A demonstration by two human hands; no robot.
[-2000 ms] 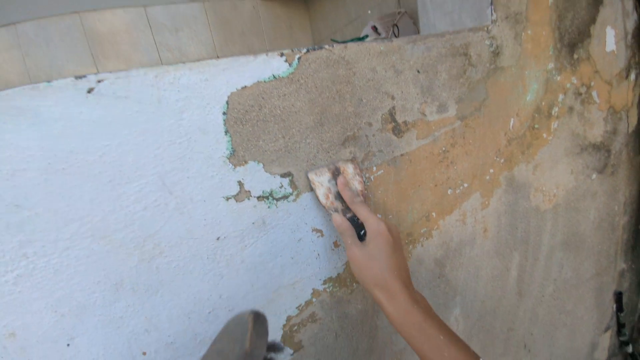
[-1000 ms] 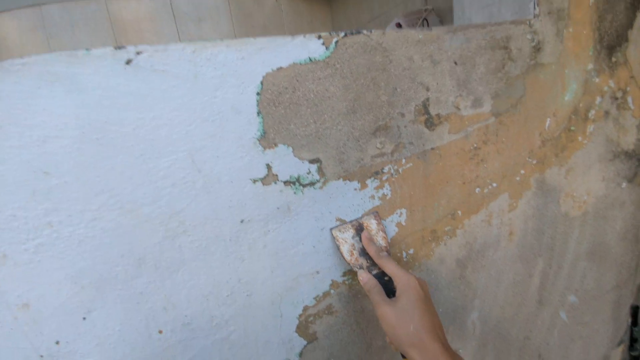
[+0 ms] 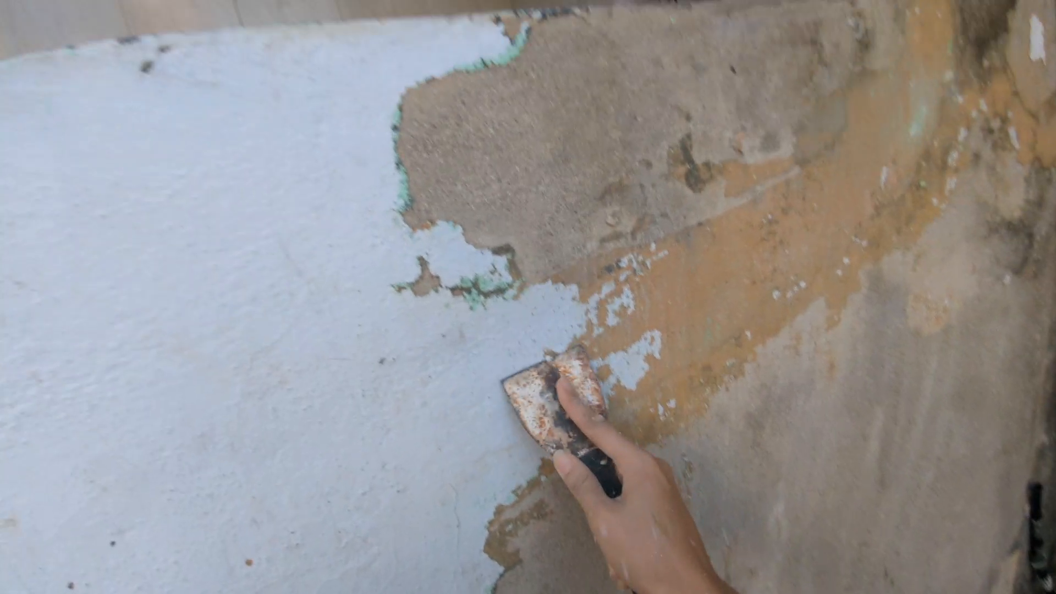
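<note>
My right hand (image 3: 635, 495) is closed around the black handle of a putty knife (image 3: 544, 400), its index finger laid along the rusty, paint-spotted blade. The blade rests on the wall at the ragged edge of the white paint (image 3: 247, 289). Right of the blade, small white flakes of paint (image 3: 631, 360) remain on an orange-tan layer (image 3: 726, 272). Bare grey-brown plaster (image 3: 528, 140) shows above, rimmed with green paint along its left edge. My left hand is out of view.
The wall's top edge (image 3: 247, 31) runs across the top, with pale tiles (image 3: 165, 15) beyond it. More bare plaster (image 3: 866, 462) spreads at lower right. A dark object (image 3: 1036, 528) stands at the far right edge.
From the edge of the bare plaster patch, my right hand has moved the putty knife down to the white paint below. The grey object at the bottom of the earliest frame is out of view.
</note>
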